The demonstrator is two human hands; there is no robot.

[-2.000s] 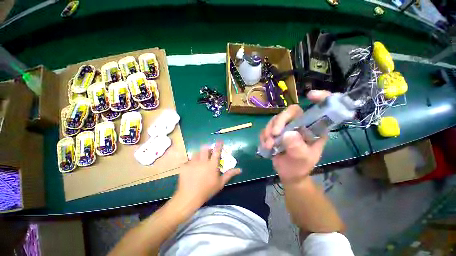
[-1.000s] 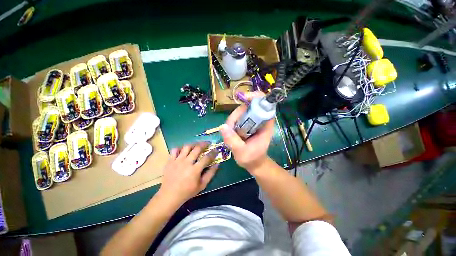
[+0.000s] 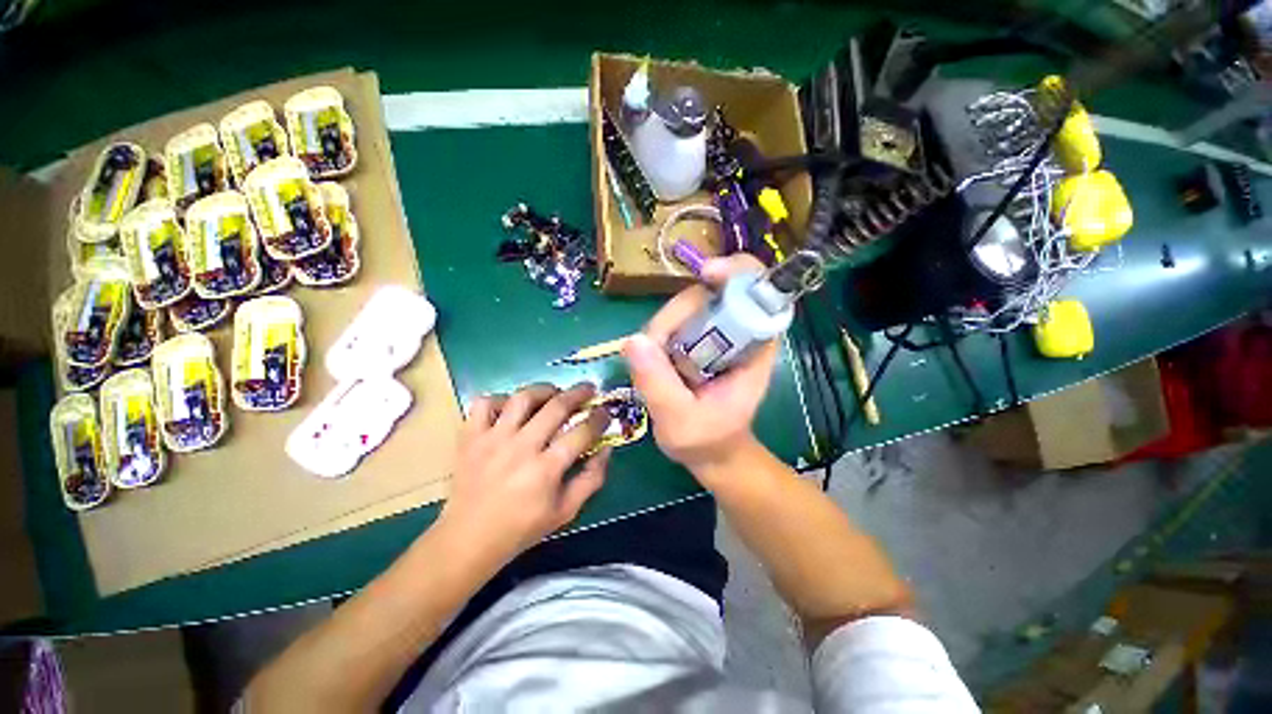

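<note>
My right hand [image 3: 714, 377] is closed round a grey electric screwdriver [image 3: 737, 324] with a coiled black cord; its tip is hidden by my fingers. My left hand [image 3: 523, 453] lies over a half-assembled unit [image 3: 621, 417], an oval shell with dark parts inside, near the bench's front edge. The fingers hold its left part; its right end shows. A wooden-handled tool [image 3: 597, 350] lies just behind it, its dark tip pointing left. Two plain white covers [image 3: 380, 335] lie on the cardboard sheet.
Rows of half-assembled units [image 3: 188, 391] lie on the cardboard sheet [image 3: 265, 505] at left. Small dark loose parts [image 3: 547, 254] lie mid-bench. An open tool box [image 3: 603, 234] holds a bottle [image 3: 670, 147] and tools. Black equipment, cords and yellow-ended cables [image 3: 1091, 209] are at right.
The screwdriver in my right hand has come left and down, beside the unit under my left hand. The view has shifted, and more of the unit shows than two seconds ago.
</note>
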